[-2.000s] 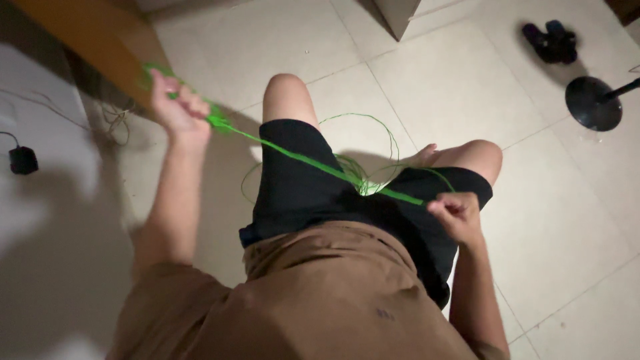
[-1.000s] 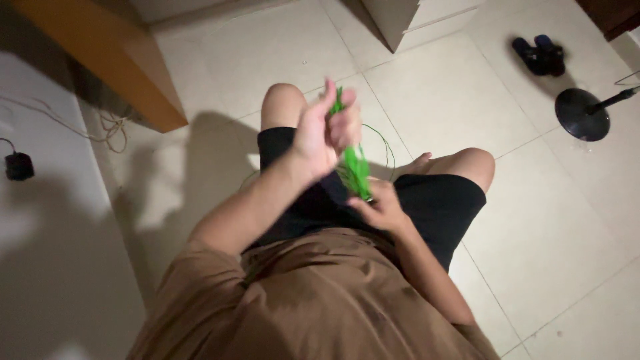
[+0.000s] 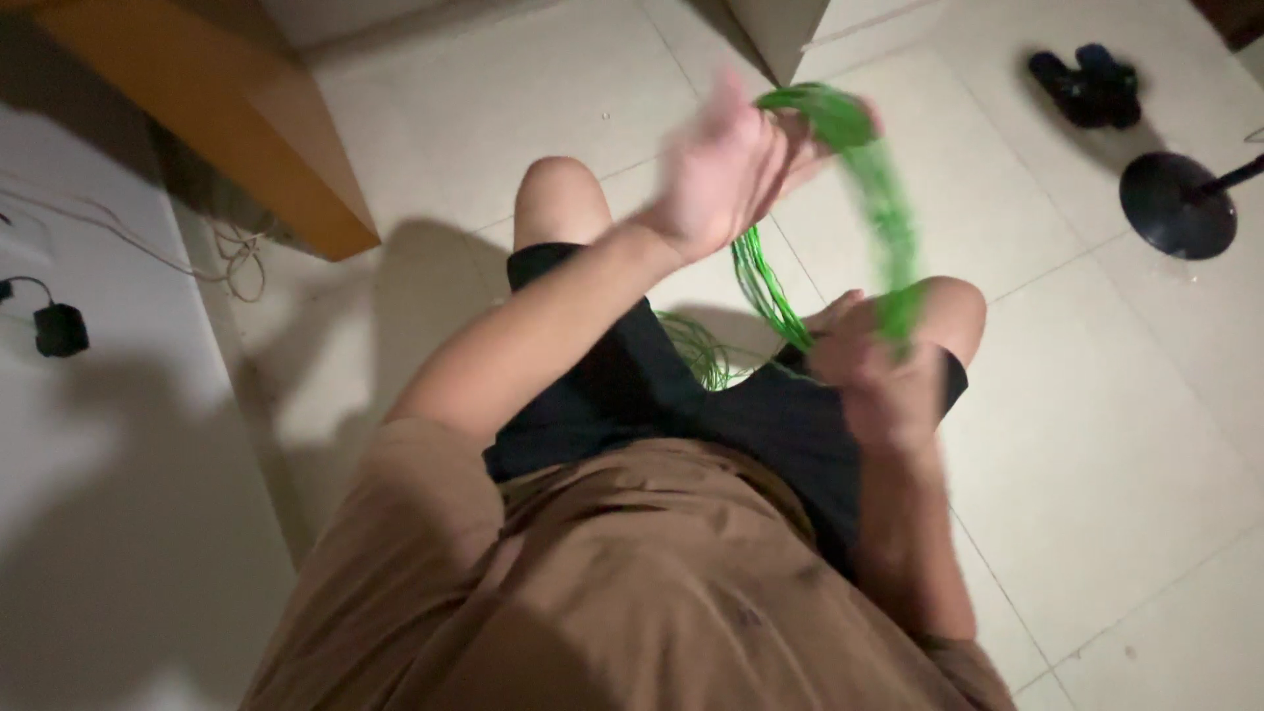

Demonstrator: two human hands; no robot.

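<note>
A looped bundle of thin green cord (image 3: 879, 197) spans between my two hands above my lap. My left hand (image 3: 726, 173), raised and blurred, has the upper part of the loops lying over its fingers; the thumb stands apart. My right hand (image 3: 879, 380), lower and near the right knee, is closed around the lower part of the bundle. Another loose tangle of green cord (image 3: 699, 346) shows between my thighs, and a thin strand runs from it toward my right hand. Blur hides the exact finger positions of my right hand.
An orange-brown wooden furniture panel (image 3: 286, 128) stands at upper left, with thin cables (image 3: 237, 262) beside it. A black adapter (image 3: 61, 329) is at far left. A pale cabinet (image 3: 790, 30) is at the top. Dark slippers (image 3: 1086, 84) and a round black stand base (image 3: 1177, 205) are at upper right.
Two seconds ago my hands were wide apart with the green cord stretched between them. They came close together over my lap, then moved somewhat apart, and the cord now forms an open loop.
</note>
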